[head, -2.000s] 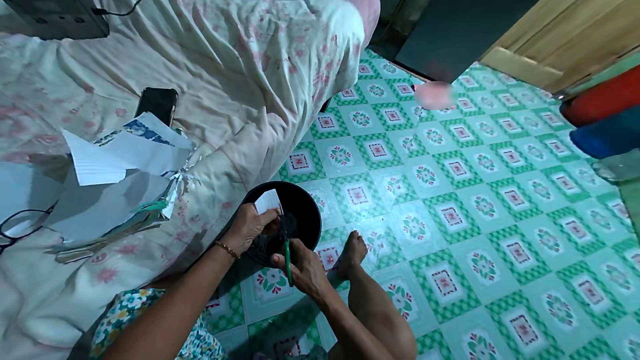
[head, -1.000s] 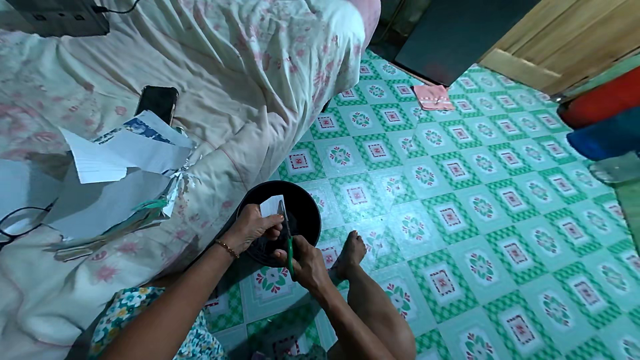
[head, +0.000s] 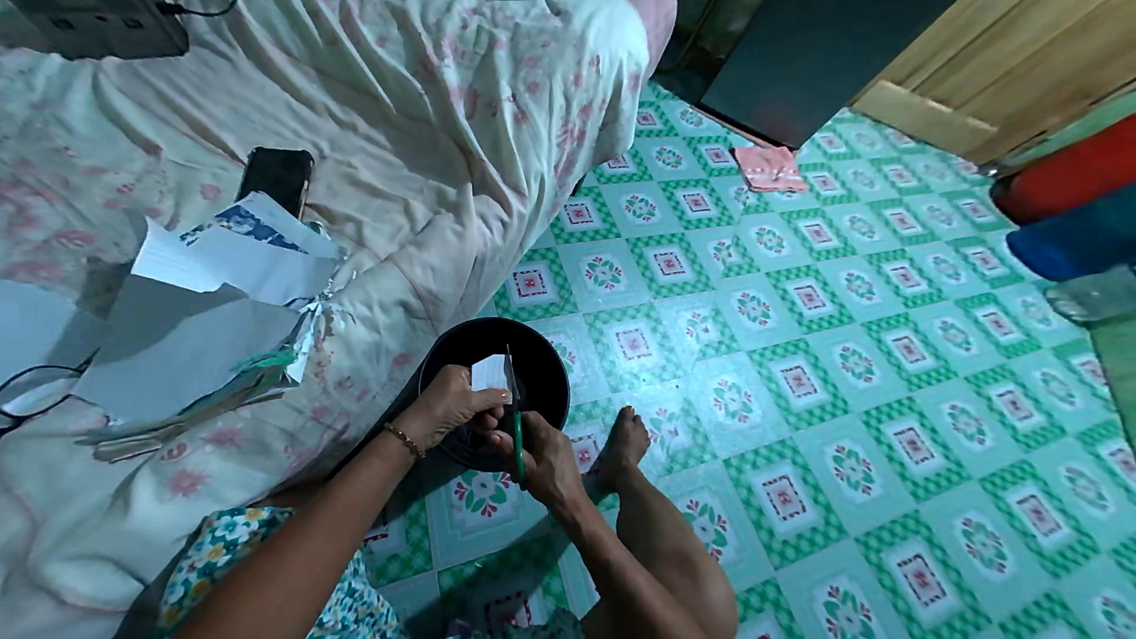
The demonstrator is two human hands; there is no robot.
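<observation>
My left hand (head: 454, 406) pinches a small piece of white paper (head: 487, 374) over a round black bucket (head: 556, 373). Green-handled scissors (head: 519, 442) are gripped in my right hand (head: 543, 461), with the blades pointing away from me along the paper's right edge. Both hands are close together above the bucket's opening. The bucket stands on the floor beside the bed, and its inside is too dark to make out. Left of it, a stack of torn papers and worn booklets (head: 191, 346) lies on the floral bedsheet.
A black phone (head: 277, 180) lies behind the papers, with a dark cable or strap (head: 35, 368) at the left. A grey box with a cord (head: 111, 27) rests on the bed. A pink cloth (head: 769, 169) lies on the patterned floor (head: 799, 382). My bare foot (head: 626, 444) is right of the bucket.
The pink cloth by the dark cabinet, blurred two seconds ago, lies flat on the floor. My hands stay over the bucket, and the scissors' blades look closer together than one second ago.
</observation>
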